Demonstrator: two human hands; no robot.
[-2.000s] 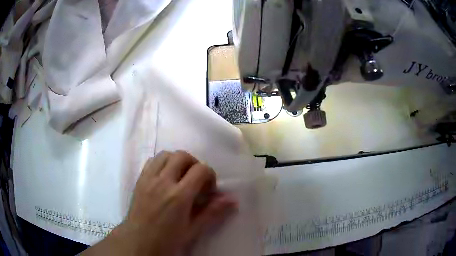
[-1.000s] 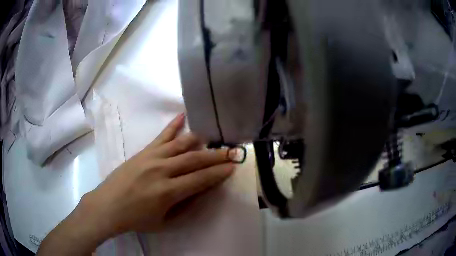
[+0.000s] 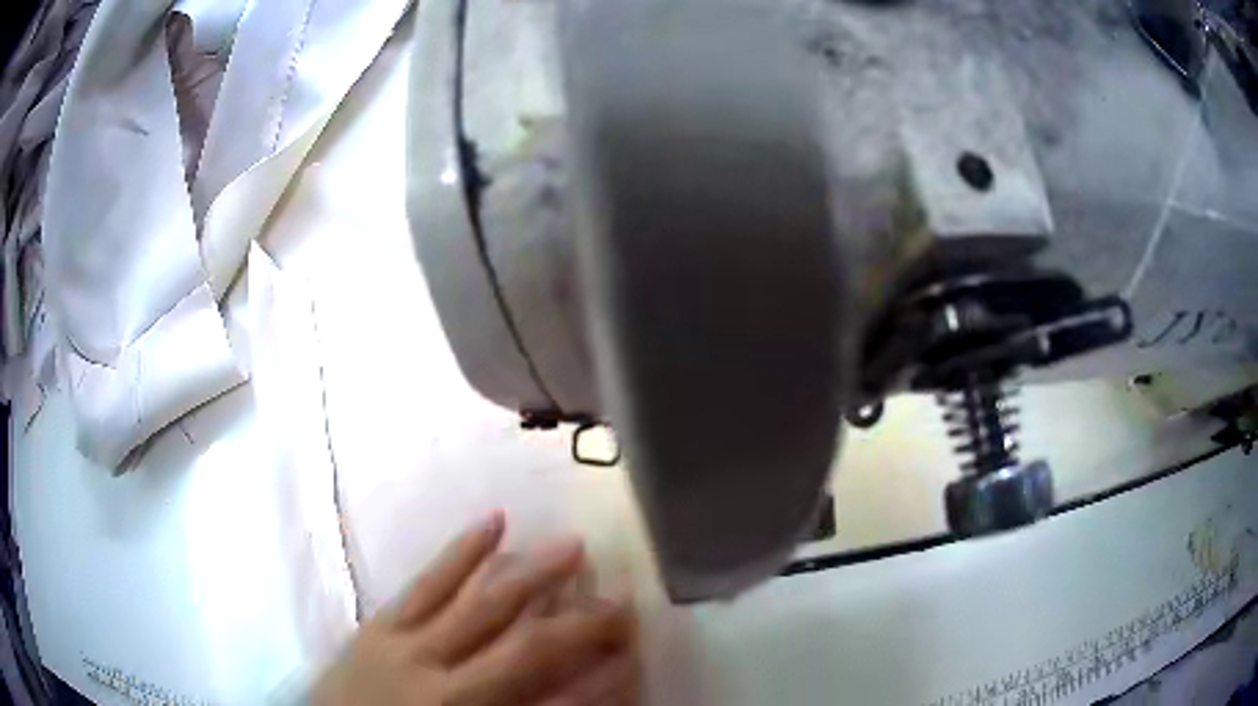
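My left hand (image 3: 504, 628) lies spread and slightly blurred on the pale cloth panel (image 3: 393, 359) at the lower middle, with its fingers apart. It is below the wire loop (image 3: 596, 444) at the machine head's lower edge. A stitched line runs down the cloth at its left part. The white machine head (image 3: 504, 207) stands over the cloth. A thick grey curved bar (image 3: 717, 304) is large and blurred in front and hides the needle area. My right hand is not in view.
A loose heap of pale cloth (image 3: 131, 235) lies at the left. The tension assembly (image 3: 986, 428) with spring and knob sticks out at the right. A printed ruler (image 3: 1104, 628) runs along the table's front edge. White thread runs down at the upper right.
My left hand has drawn back from beside the wire loop toward the lower edge. The view has shifted closer over the machine head, and the grey bar now appears further left and covers the needle area.
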